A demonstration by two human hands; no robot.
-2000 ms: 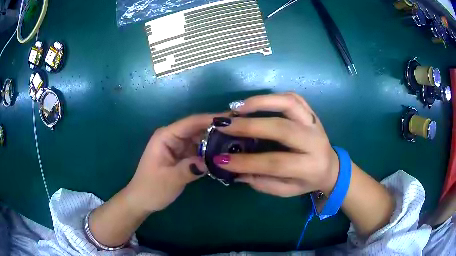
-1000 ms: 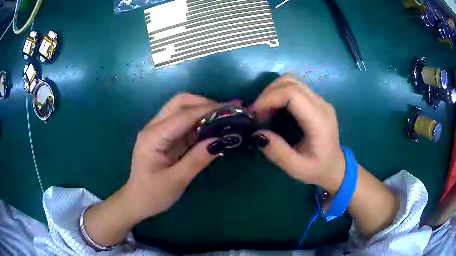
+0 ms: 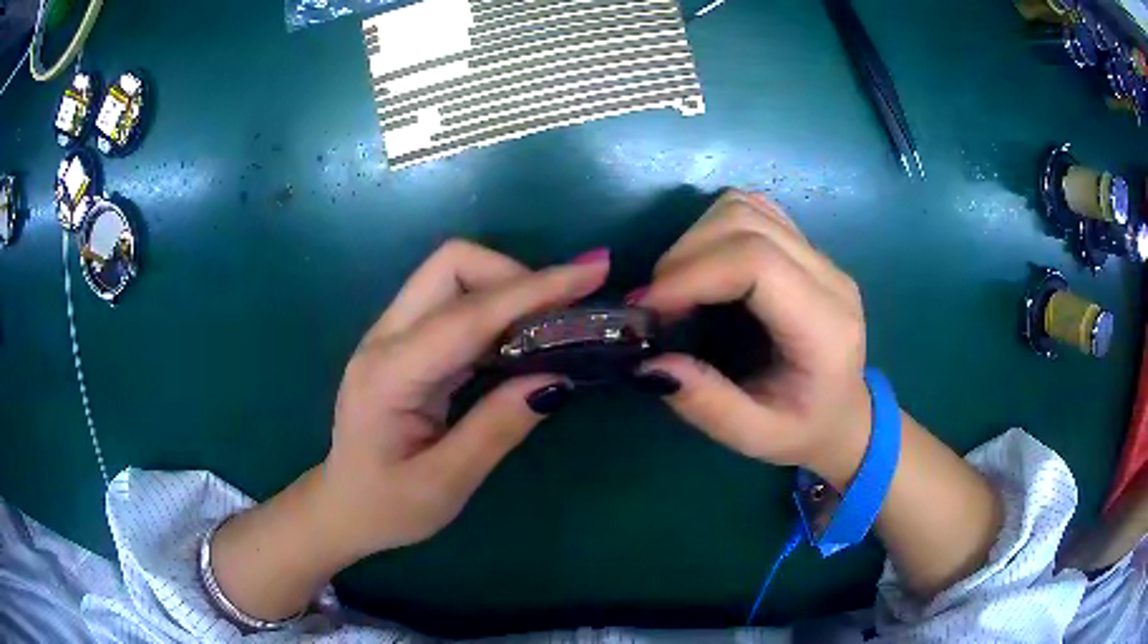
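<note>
An assembled watch [image 3: 582,337], a thick dark disc with a silver rim, is held edge-on in the middle of the head view, above the green mat. My left hand [image 3: 434,384] grips its left side, thumb below and fingers above. My right hand [image 3: 768,333] pinches its right side between thumb and index finger. Both hands are bare. The flat faces of the watch are mostly hidden, and its rim is slightly blurred.
A striped adhesive sheet [image 3: 535,78] and black tweezers [image 3: 877,86] lie behind the hands. Opened watch modules [image 3: 120,113] lie at left. Gold cylinders [image 3: 1073,321] stand on black parts at right. A blue strap [image 3: 869,466] circles my right wrist, its cord trailing down.
Both hands have turned the watch from its dark face showing to edge-on. My right hand has moved from across its face to its right edge. The surroundings have shifted slightly in view.
</note>
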